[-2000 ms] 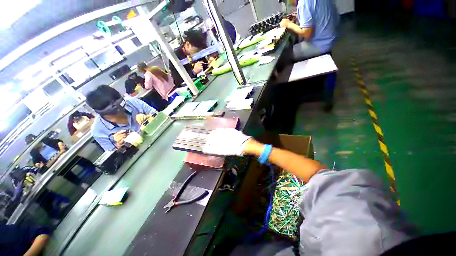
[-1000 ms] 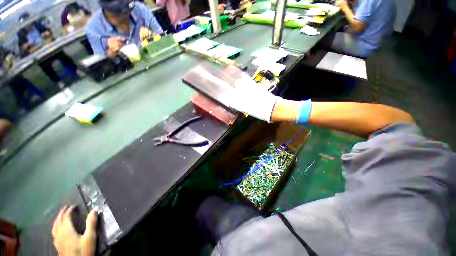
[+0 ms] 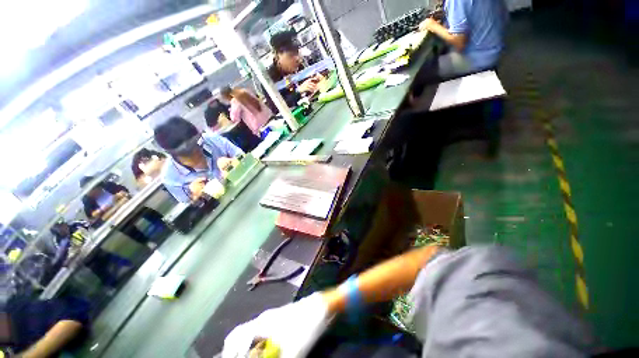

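My right hand (image 3: 284, 330), in a white glove with a blue wrist band, is at the bottom centre, blurred and cut off by the lower edge. It appears closed around a circuit board (image 3: 270, 349), of which mainly a small yellow and brownish part shows at the fingers; the rest is hidden or blurred. My left hand is out of the picture. Side cutters (image 3: 273, 270) with dark handles lie on the dark bench mat (image 3: 235, 308), jaws toward the left. The ridged slab (image 3: 306, 191) lies tilted on the red-brown support box (image 3: 301, 224).
A board (image 3: 167, 286) lies on the green conveyor (image 3: 210, 255). White boards (image 3: 355, 137) lie beyond the slab. A cardboard scrap box (image 3: 441, 208) with slivers stands below the bench edge. Workers (image 3: 193, 164) sit opposite; another person (image 3: 473, 35) sits at the far right end.
My right hand has left the slab and moved down toward me. The slab, shifted and blurred under the hand a second ago, now rests uncovered. My left hand has gone out of view.
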